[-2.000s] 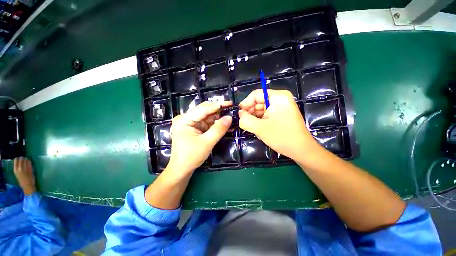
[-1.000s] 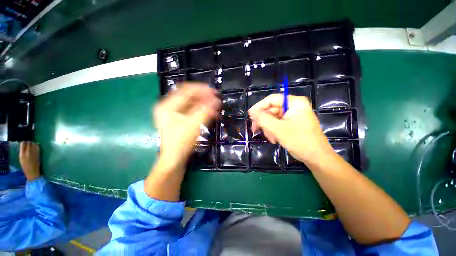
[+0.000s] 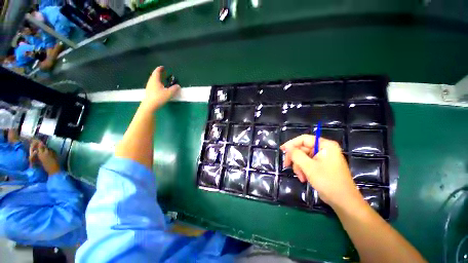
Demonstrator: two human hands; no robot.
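My left hand point(image 3: 158, 92) is stretched out to the far left, over the white strip. Its thumb and fingers are apart beside a small dark part point(image 3: 172, 80) on the green surface; contact cannot be told. My right hand point(image 3: 320, 162) holds a slim blue tool point(image 3: 317, 137) upright between the fingers, over the right half of the black blister tray point(image 3: 303, 134). Its thumb and index fingertips are close together; no other part is visible there. The left-hand column of the tray shows pale detail point(image 3: 221, 94), some of which may be glare.
Green bench surface point(image 3: 177, 133) surrounds the tray, with a white strip point(image 3: 428, 94) behind it. Black equipment point(image 3: 70, 120) stands at left. Another person's hands point(image 3: 45, 156) and blue sleeves are at the left. Clear tubing point(image 3: 451, 210) lies at the lower right.
My left hand has left the tray and reached out to the far left, beside the small dark part. My right hand stays over the tray with the blue tool. The view has shifted left.
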